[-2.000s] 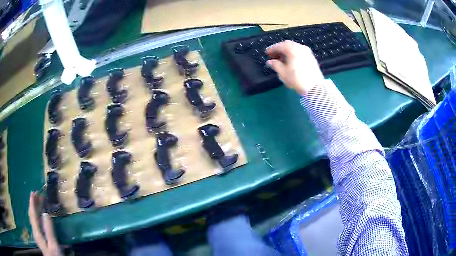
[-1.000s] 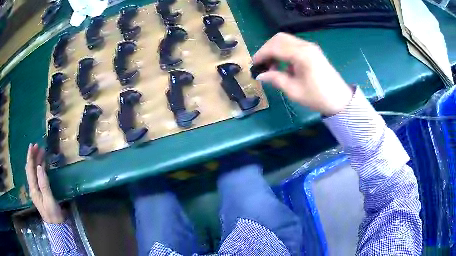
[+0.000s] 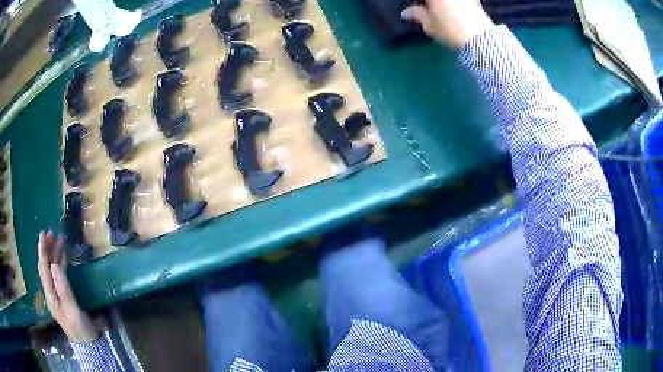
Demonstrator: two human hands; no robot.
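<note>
Black curved moulded parts [image 3: 254,151] lie in rows on a brown cardboard sheet [image 3: 216,138] on the green bench. A small black piece [image 3: 357,124] sits beside the nearest right part [image 3: 336,133]. My right hand [image 3: 449,19] is at the top, over the edge of the black tray [image 3: 534,12]; its fingertips are cut off or hidden against the tray, so whether it holds anything is unclear. My left hand [image 3: 59,287] rests at the bench's front edge by the sheet's near left corner, fingers extended, holding nothing.
Fanned brown and white cards [image 3: 620,45] lie at the upper right. A blue crate [image 3: 459,270] stands beside my knees. A second sheet with dark parts [image 3: 9,240] is at the far left. A white bracket [image 3: 106,20] stands at the upper left. An open carton is at the lower left.
My right hand first brought a small black piece from the tray to the sheet. That piece now lies beside the nearest right part, and the hand is back at the tray. The view has tilted down.
</note>
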